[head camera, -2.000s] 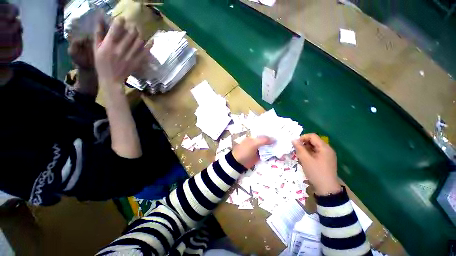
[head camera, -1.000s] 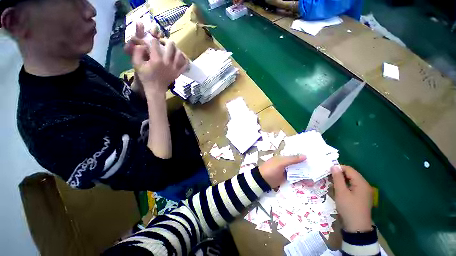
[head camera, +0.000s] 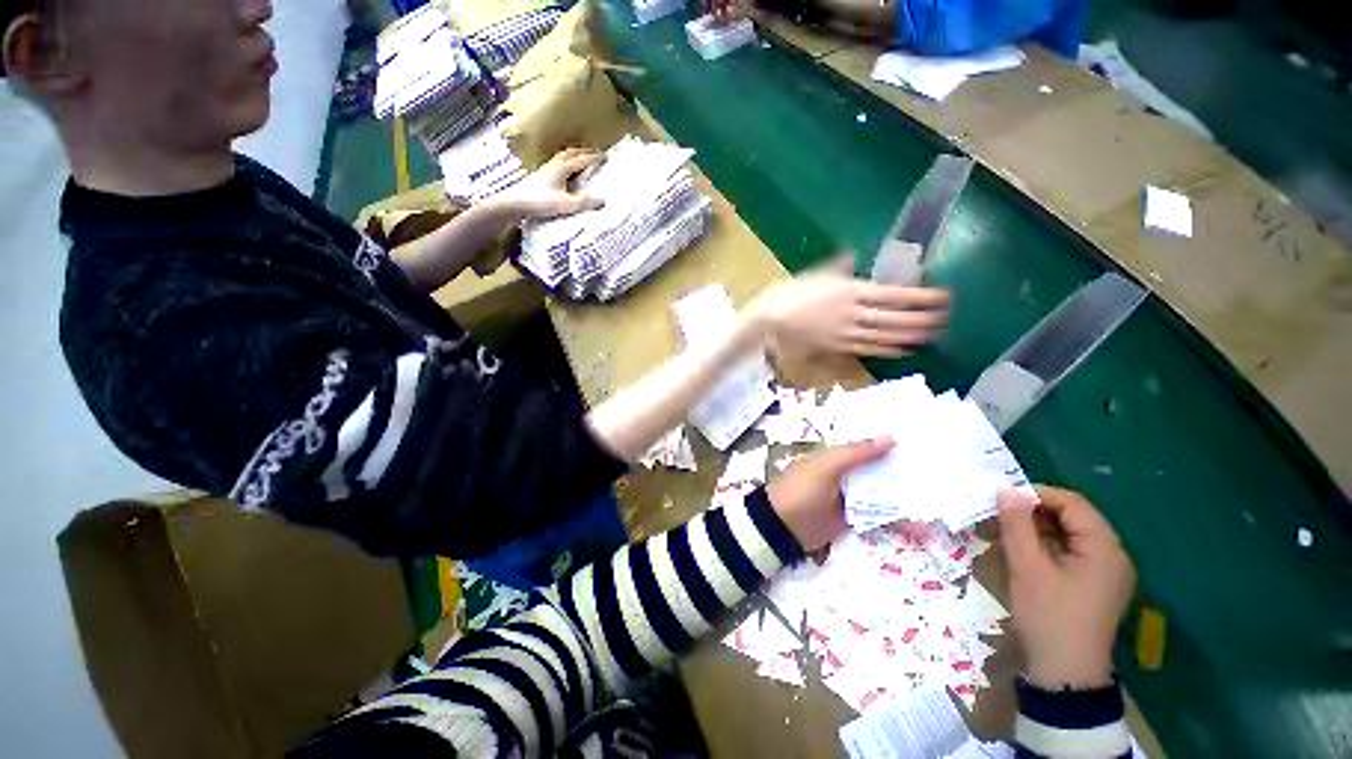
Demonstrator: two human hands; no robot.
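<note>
My left hand (head camera: 823, 492) holds a fanned bundle of white leaflets (head camera: 927, 452) above the bench. My right hand (head camera: 1065, 571) is at the bundle's right edge, with thumb and finger pinched on a leaflet there. Below lies a loose heap of small white cards with red print (head camera: 875, 608). More printed leaflets (head camera: 908, 727) lie near my right sleeve. A white open box (head camera: 1060, 349) stands on the green belt just beyond the bundle, and a second box (head camera: 927, 215) stands behind it.
A person in black (head camera: 297, 356) sits at left, one arm reaching across toward the belt (head camera: 1186, 475), the other hand on stacked leaflets (head camera: 623, 223). A brown carton (head camera: 237, 623) is at lower left. Across the belt are a blue sleeve (head camera: 991, 22) and loose paper (head camera: 1167, 211).
The neighbour's hands have parted; one now reaches over the bench to the belt, the other rests on the stack. A second box shows on the belt. My hands still hold the leaflets.
</note>
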